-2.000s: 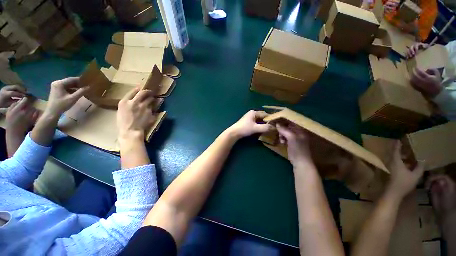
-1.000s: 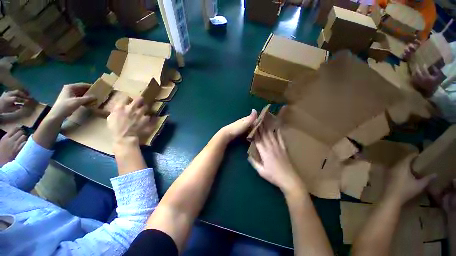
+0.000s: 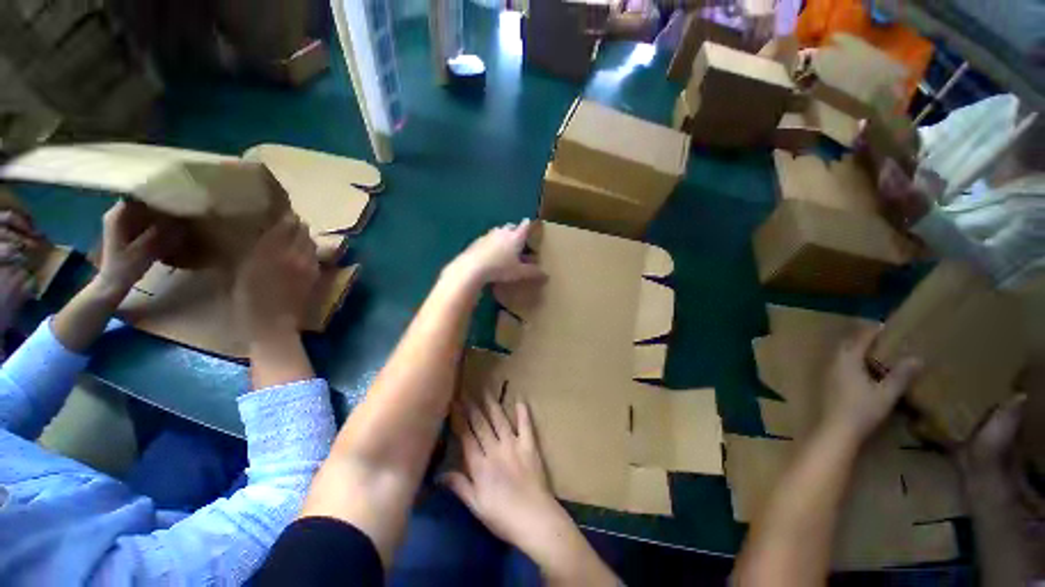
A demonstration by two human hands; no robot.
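A flat brown box blank (image 3: pixel 579 378) lies in front of me, with slots, notches and side tabs showing. My left hand (image 3: pixel 504 258) holds its far left corner, with the fingers at the edge. My right hand (image 3: pixel 501 453) rests palm down with fingers spread on the blank's near left part. Two closed mailer boxes (image 3: pixel 619 161) are stacked just beyond the blank.
At left, a person in light blue sleeves (image 3: pixel 287 413) handles a raised blank (image 3: pixel 218 184). At right, another person's hands (image 3: pixel 865 378) hold cardboard above a flat blank (image 3: pixel 848 493). A pale post (image 3: pixel 364 75) stands ahead; more boxes (image 3: pixel 733 98) stand far right.
The blank, folded up two seconds ago and partly raised one second ago, now lies flat. My right hand has moved left and nearer me; my left hand has moved up the blank's left side.
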